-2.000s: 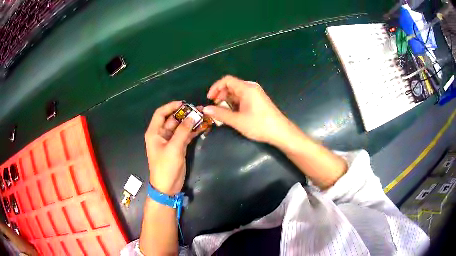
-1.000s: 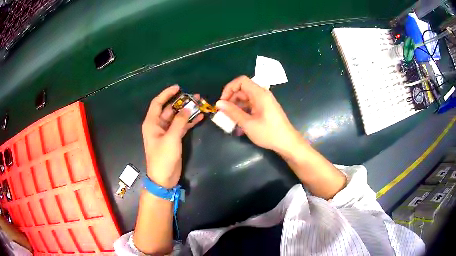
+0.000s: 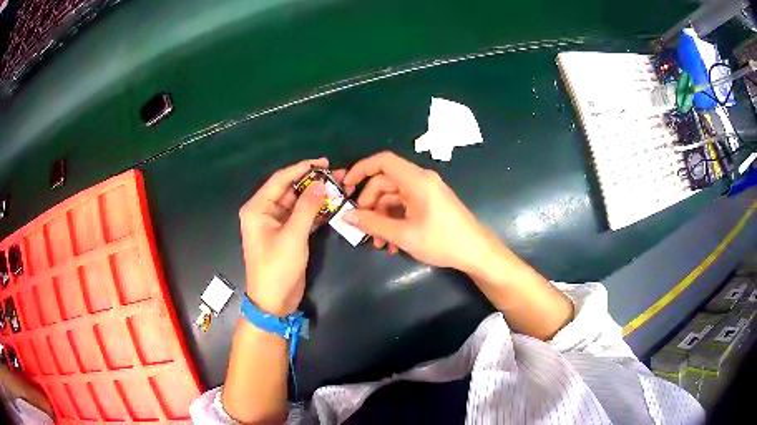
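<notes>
My left hand [image 3: 280, 228], with a blue strap on the wrist, holds a small dark-framed watch housing [image 3: 314, 178] with gold-yellow parts inside. My right hand [image 3: 415, 209] holds a white square display module [image 3: 349, 226] by its edge, at the lower right of the housing. The module's flex tail is mostly hidden at the housing and fingers. Another display module [image 3: 217, 294] with a gold tail lies on the bench left of my left wrist.
A red tray [image 3: 124, 274] with square pockets is at the left. A white wipe [image 3: 451, 129] lies beyond my right hand. A white perforated board [image 3: 621, 124] and cables are at the right. Dark units [image 3: 156, 108] sit on the green belt. Another person's arm [image 3: 25, 394] shows at lower left.
The display module in my right hand has come against the housing's lower right side. The wipe now lies in full view on the bench. The dark units on the belt have shifted left.
</notes>
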